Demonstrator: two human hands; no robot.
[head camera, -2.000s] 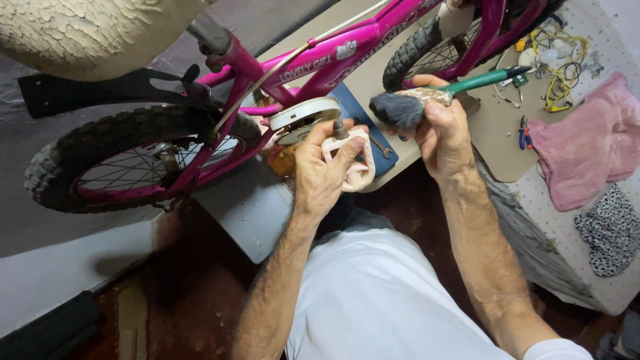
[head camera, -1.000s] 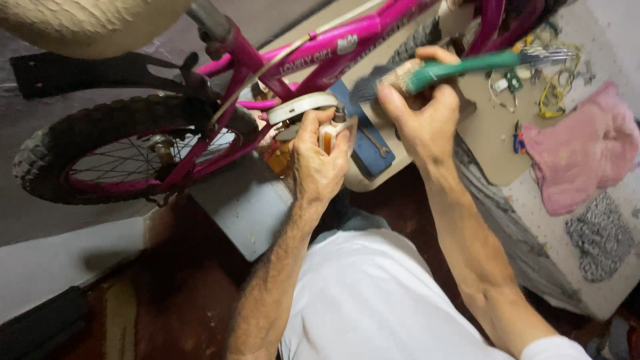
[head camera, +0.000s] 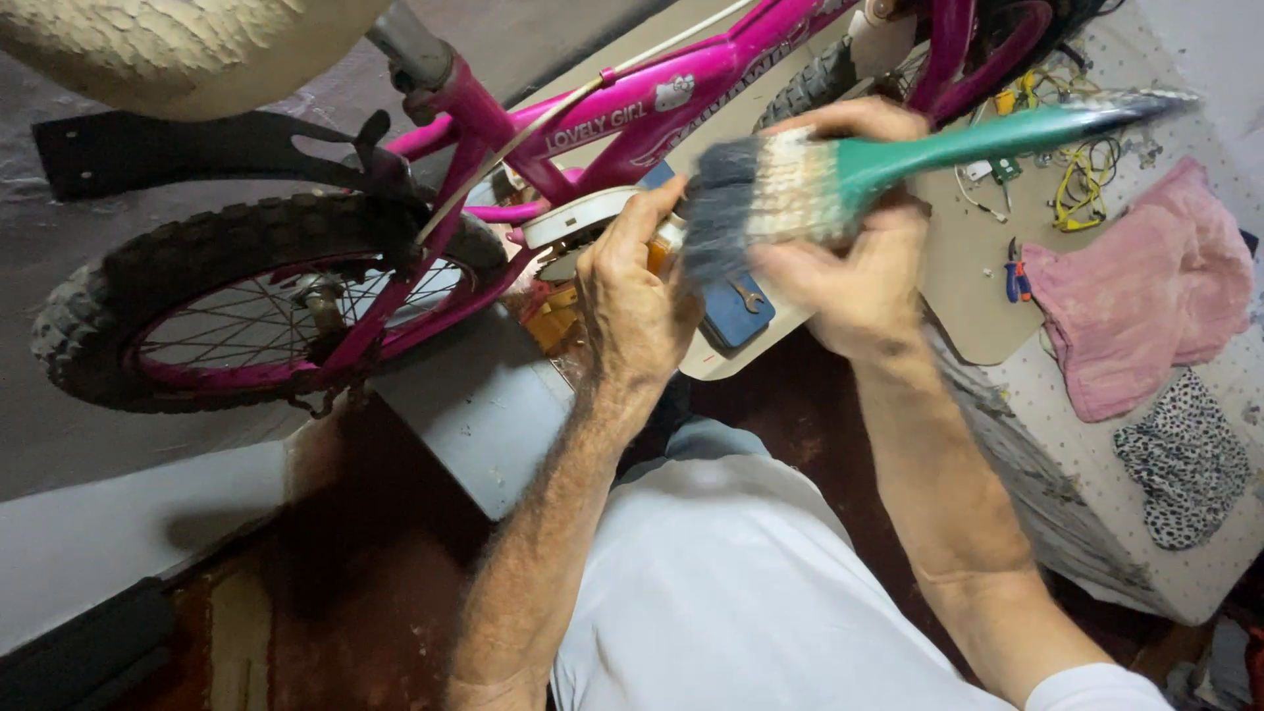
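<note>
My right hand (head camera: 859, 237) grips a wide paintbrush (head camera: 800, 193) with a green handle, a wrapped ferrule and dark bristles; it is blurred. The bristles are at the fingers of my left hand (head camera: 637, 276), which holds a small white pedal with an amber reflector (head camera: 664, 247), mostly hidden by the fingers and brush. Just behind my left hand is the white chain guard (head camera: 578, 217) of a pink child's bicycle (head camera: 632, 114). Its knobby rear tyre (head camera: 109, 296) is at the left.
A blue case (head camera: 726, 321) with an open-end wrench (head camera: 748, 296) lies beyond my hands. At the right, a table holds pliers (head camera: 1017, 274), yellow wires (head camera: 1081, 193), a pink cloth (head camera: 1145, 296) and a spotted cloth (head camera: 1185, 459). The bicycle's saddle (head camera: 188, 49) juts in at the upper left.
The brush has come leftward to my left hand, its bristles now over the fingers. Two seconds ago it was apart from the white pedal, which showed more fully in my left hand.
</note>
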